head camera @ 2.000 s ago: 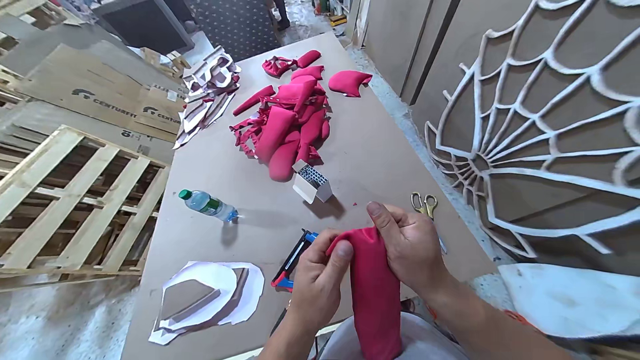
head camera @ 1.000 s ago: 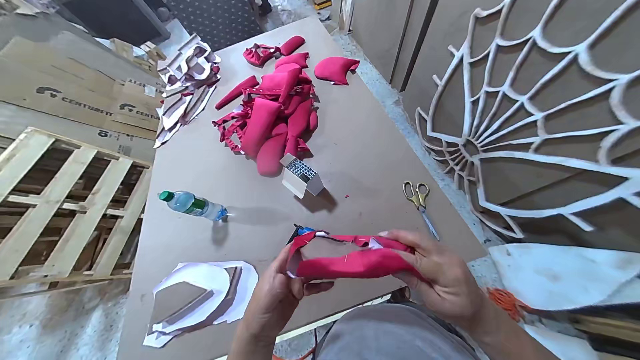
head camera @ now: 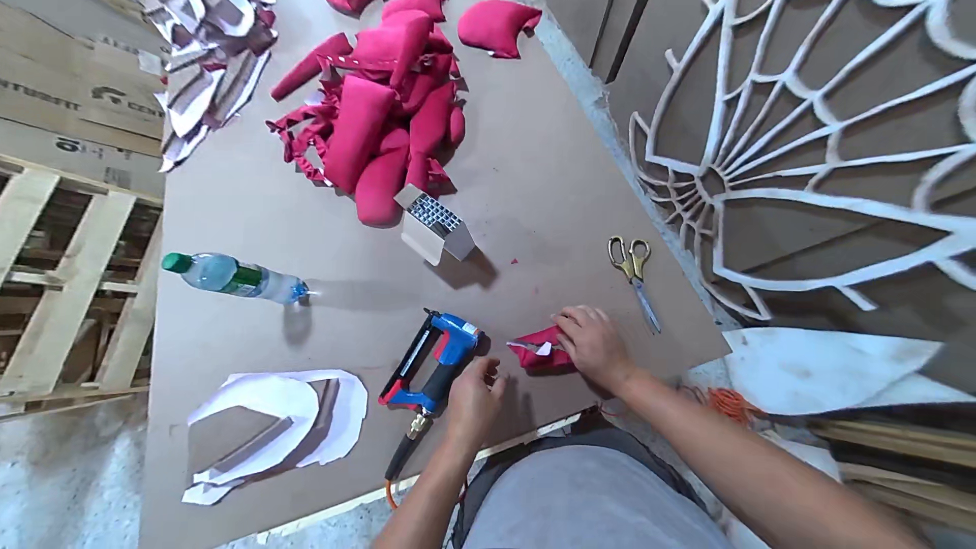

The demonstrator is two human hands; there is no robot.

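Note:
My right hand (head camera: 595,343) rests on a small red fabric-covered piece (head camera: 543,352) lying on the brown table (head camera: 366,335), its fingers over the right end. Just left of that piece, my left hand (head camera: 476,396) is beside the grip of a blue and black pneumatic stapler (head camera: 436,362); whether the fingers touch it cannot be told. An orange hose runs from the stapler's fitting over the near edge. Gold-handled scissors (head camera: 632,267) lie to the right. Farther back stands an open carton of staples (head camera: 438,225), in front of a heap of red padded pieces (head camera: 381,114).
A plastic bottle (head camera: 236,278) lies at the left. White and brown cut shapes (head camera: 335,427) are near the front left, and more are piled (head camera: 206,69) at the back left. Wooden pallets (head camera: 69,282) stand beside the table; a web-shaped frame (head camera: 839,202) is at the right.
The red piece, held up in both hands before, is now down on the table under my right hand. My left hand has let go of it and moved left beside the stapler.

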